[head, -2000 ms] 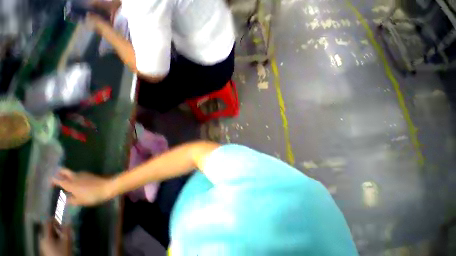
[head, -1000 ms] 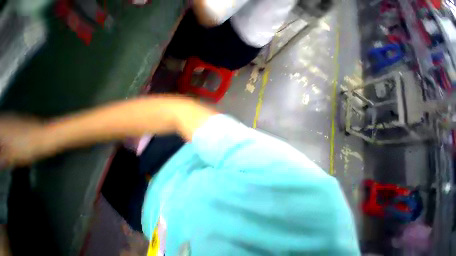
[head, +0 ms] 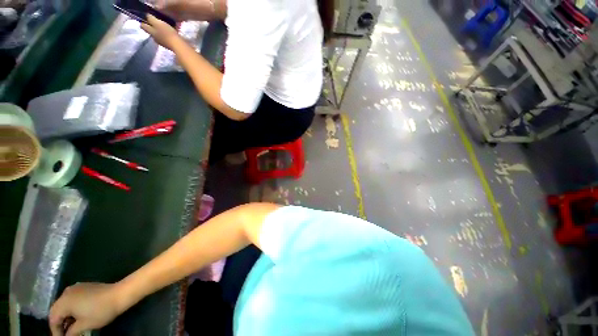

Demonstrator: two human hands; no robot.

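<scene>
My right hand (head: 88,307) is at the lower left of the head view, with its fingers curled down over the green mat (head: 124,230). The fingertips are near the bottom edge, and I cannot tell whether they hold anything. My left hand is not in view. A silvery patterned panel stack (head: 47,246) lies just beyond my right hand, beside the fan base.
A small fan (head: 59,163) stands at the left edge. Beyond it lie a plastic-wrapped bundle (head: 85,110) with a white label, red markers (head: 144,131) and slim red pens (head: 119,159). A neighbour in white (head: 275,59) sits on a red stool (head: 275,162), holding a black phone (head: 144,12).
The view has swung back toward the bench and is sharper. The striped white panel and my left hand, seen two seconds ago, are out of view. My right hand is lower in the picture.
</scene>
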